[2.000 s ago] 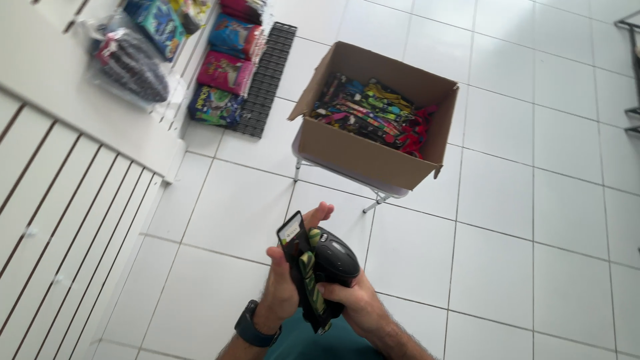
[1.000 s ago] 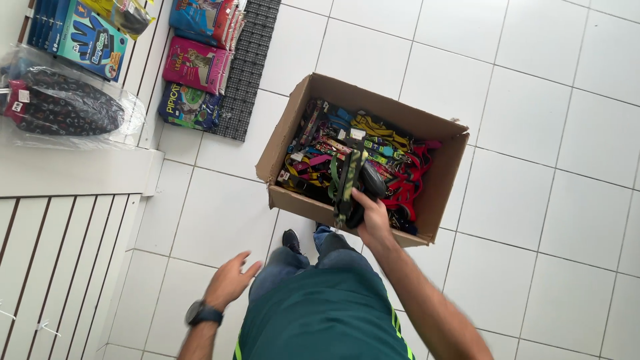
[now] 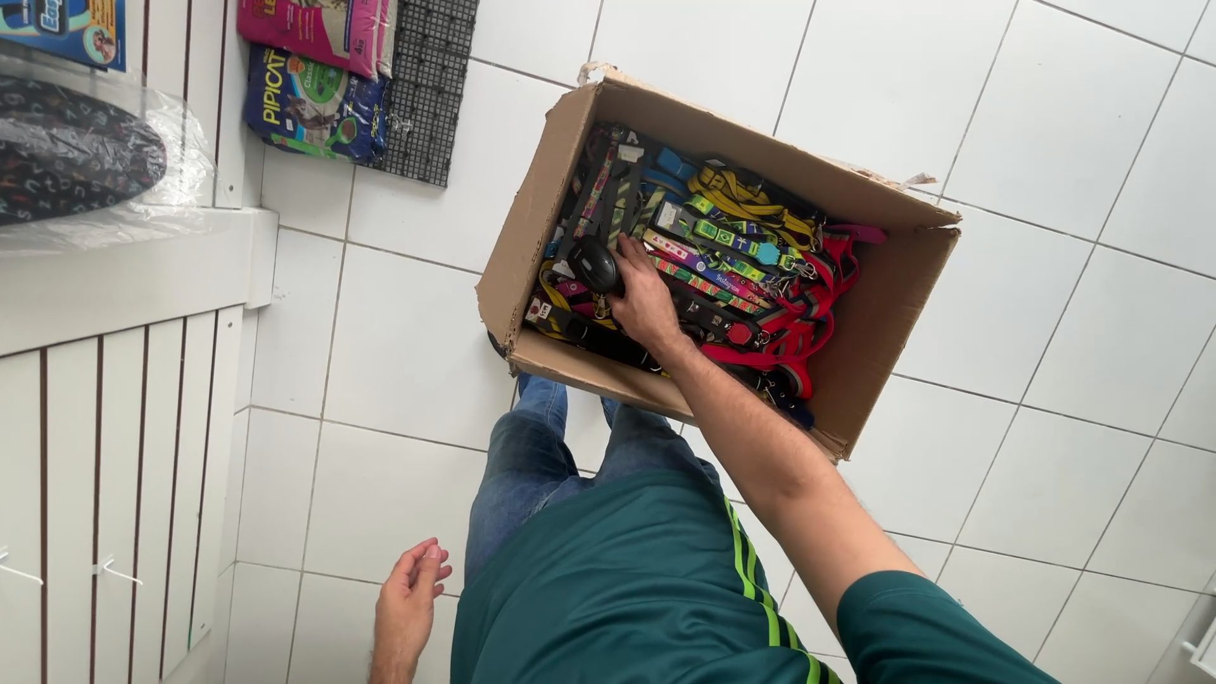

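Note:
A cardboard box (image 3: 879, 332) holds many colourful straps, collars and leashes, among them yellow webbing (image 3: 741, 195) and red webbing (image 3: 807, 323). Inside its left half, my right hand (image 3: 646, 294) is on a retractable leash with a black plastic case (image 3: 595, 264); a green and black patterned strap (image 3: 622, 211) lies just above the case. The fingertips are partly hidden, but the hand still touches the case. My left hand (image 3: 413, 589) is low beside my body, empty, its fingers loosely curled and apart.
At the upper left, bags of cat litter (image 3: 313, 104) lie beside a black plastic grid mat (image 3: 427, 95). A plastic-wrapped dark patterned item (image 3: 76, 152) rests at the left, above a white slatted panel (image 3: 123, 475) with metal hooks (image 3: 119, 570). White floor tiles surround the box.
Two seconds ago both hands held the leash in front of the box. My right hand has carried it into the box, down onto the straps at the left. My left hand has let go and moved away.

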